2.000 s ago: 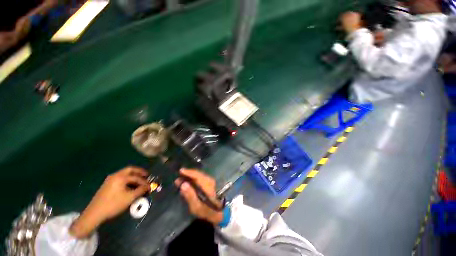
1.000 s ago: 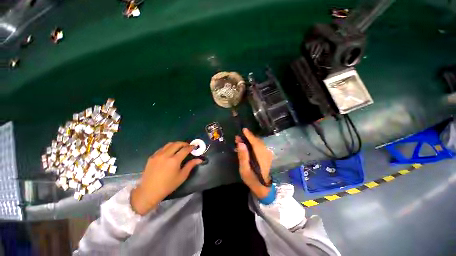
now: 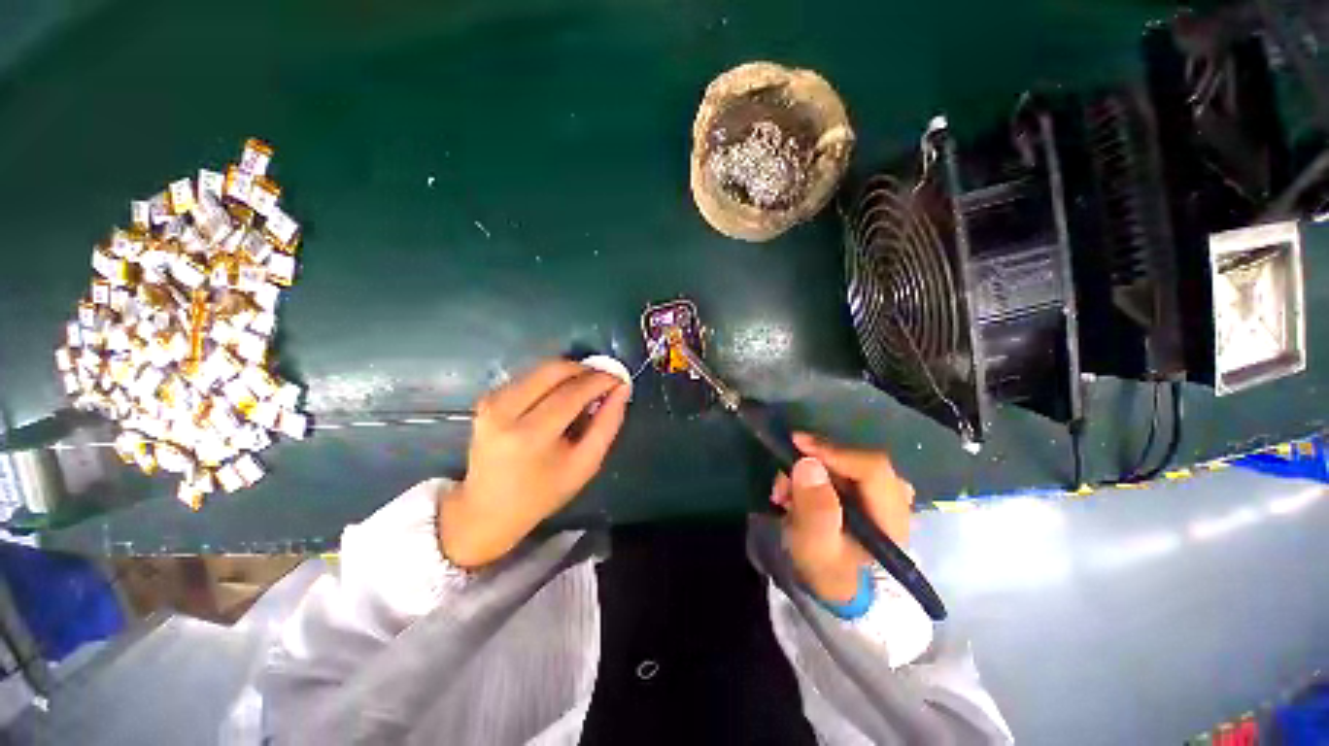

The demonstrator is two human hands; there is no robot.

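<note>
A small dark circuit board with an orange part lies on the green bench in front of me. My right hand holds a black soldering iron like a pen. Its metal tip is at the board's orange part. My left hand pinches a white solder wire reel, left of the board. A thin silvery wire runs from the reel to the board near the iron tip. The reel is partly hidden by the fingers.
Loose pile of white and orange pouch cells at left. Tan tip cleaning pot with grey beads beyond the board. Black fume fan with round grille at right, then a pale square lamp. Bench front edge near my sleeves.
The view has turned and moved closer to the bench. The iron tip has come down from near the pot onto the board. My left hand has brought the reel's wire to the board.
</note>
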